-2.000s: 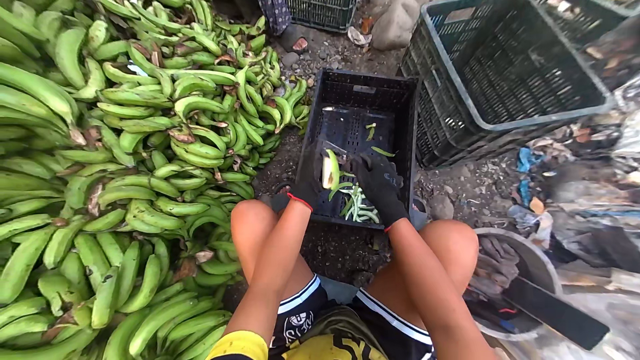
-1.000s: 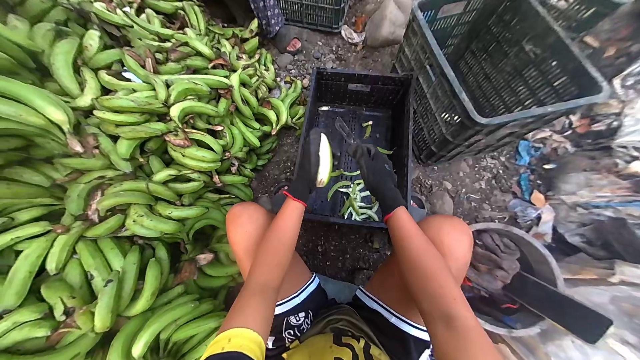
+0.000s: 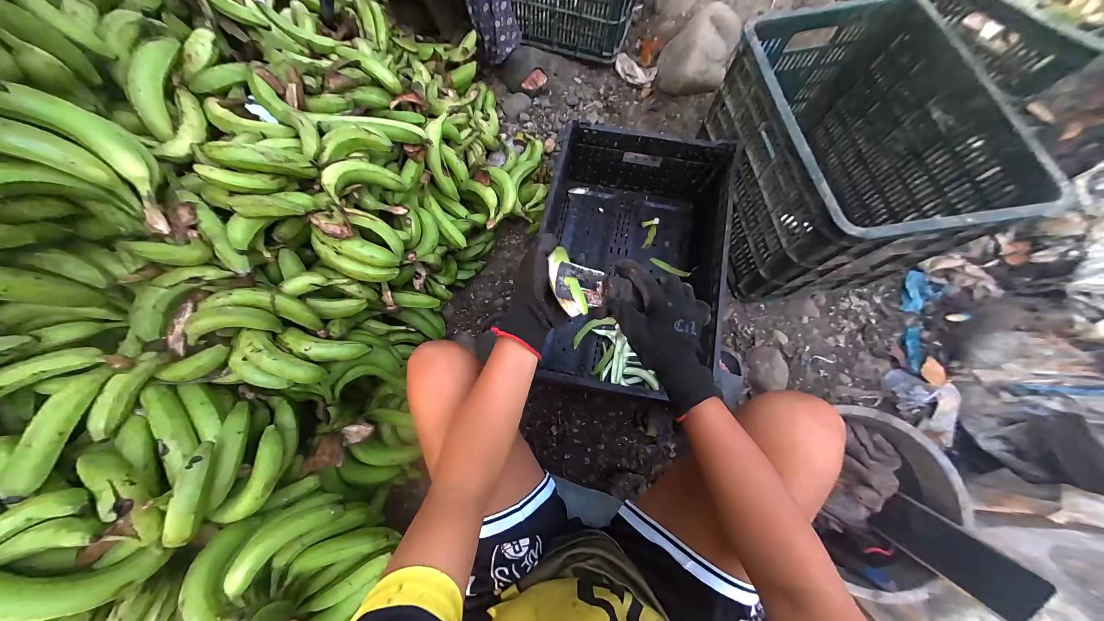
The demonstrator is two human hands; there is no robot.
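In a dark glove with a red cuff, my left hand (image 3: 532, 293) holds a partly peeled green plantain (image 3: 556, 274) above a black plastic crate (image 3: 638, 142). My right hand (image 3: 664, 315), gloved too, grips a knife whose short, wide blade (image 3: 588, 280) lies against the plantain, with a strip of green peel (image 3: 575, 296) on it. Below my hands, cut peel strips (image 3: 623, 360) lie in a heap at the crate's near end, and a few more are scattered on its floor. The knife's handle is mostly hidden in my right glove.
A large pile of green plantains (image 3: 285, 319) fills the left side. Stacked dark green crates (image 3: 862, 228) stand at the upper right, near a large stone (image 3: 699, 50). A bucket (image 3: 957, 483) with cloth and a long dark blade-like piece (image 3: 962, 556) is by my right knee. Plastic litter lies beyond.
The blade, held apart from the plantain one second ago, is now against it. My right hand has moved in toward my left, and a peel strip now shows on the blade.
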